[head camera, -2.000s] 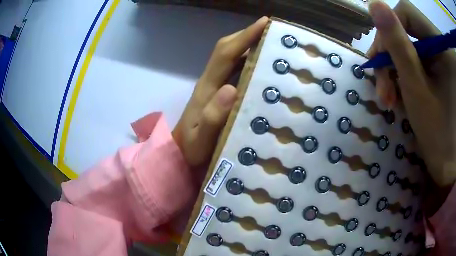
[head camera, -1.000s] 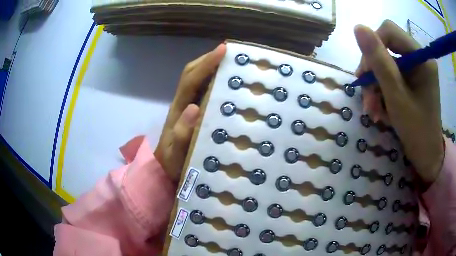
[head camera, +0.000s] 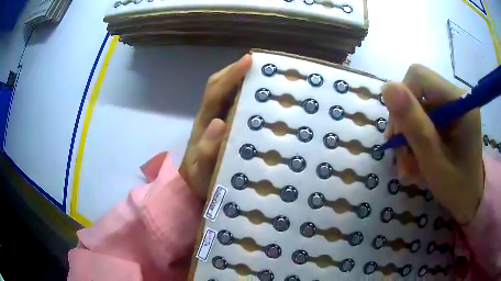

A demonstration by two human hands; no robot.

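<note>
A white-faced parts tray [head camera: 291, 112] with brown edges is tilted up in front of me, with rows of dumbbell-shaped cutouts. Small round metal parts [head camera: 248, 151] sit at the cutout ends. Two small white labels [head camera: 216, 202] are on its left edge. My left hand [head camera: 207, 131] grips the tray's upper left edge, fingers partly behind it. My right hand [head camera: 434, 142] holds a blue marker pen [head camera: 461, 107]; its tip is at a round part in the third row, right end of the second column. My right hand hides part of the tray's upper right.
A stack of trays [head camera: 236, 30] with layered brown edges lies behind the working tray. Another stack [head camera: 49, 12] is at the far left. A white sheet [head camera: 467, 52] lies at the upper right. Blue and yellow tape [head camera: 90, 126] marks the white table. Metal parts show at the right edge.
The marker tip has moved down the second column, from the first row's right part to the third row's. Over the two seconds, the tray has shifted left in view and the tray stack shows more.
</note>
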